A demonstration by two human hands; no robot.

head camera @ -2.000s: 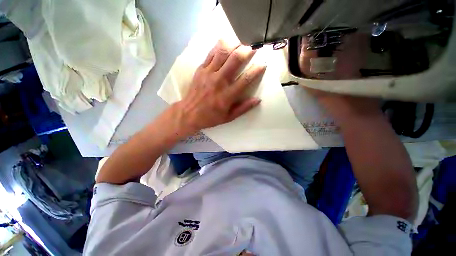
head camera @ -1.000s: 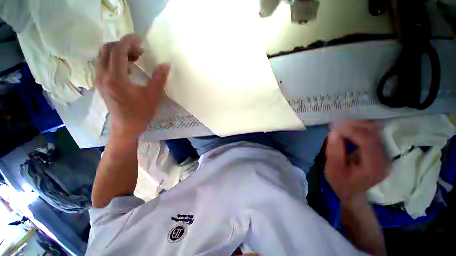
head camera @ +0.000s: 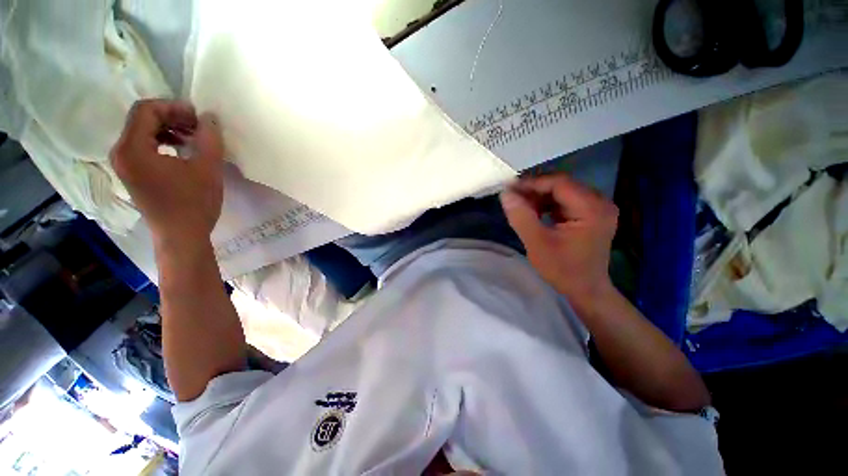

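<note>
A cream fabric panel (head camera: 316,121) lies across the table, its near edge reaching over the table's front edge towards my lap. My right hand (head camera: 563,228) pinches the panel's near right corner between thumb and finger. My left hand (head camera: 174,167) is at the panel's left edge, fingers curled with thumb and fingertip near each other; whether it grips cloth I cannot tell. The black looped handles of the shears (head camera: 725,42) lie on the table at the upper right.
Heaped cream cut pieces (head camera: 70,102) lie at the table's left. A printed ruler (head camera: 558,102) runs along the front edge, with a pale thread (head camera: 481,42) behind it. A blue crate (head camera: 758,342) with loose cream cloth (head camera: 781,232) stands at the right.
My right hand has moved left from beside the crate and taken the panel's near right corner. My left hand has curled its fingers. The view has shifted, and the machine's foot is out of sight.
</note>
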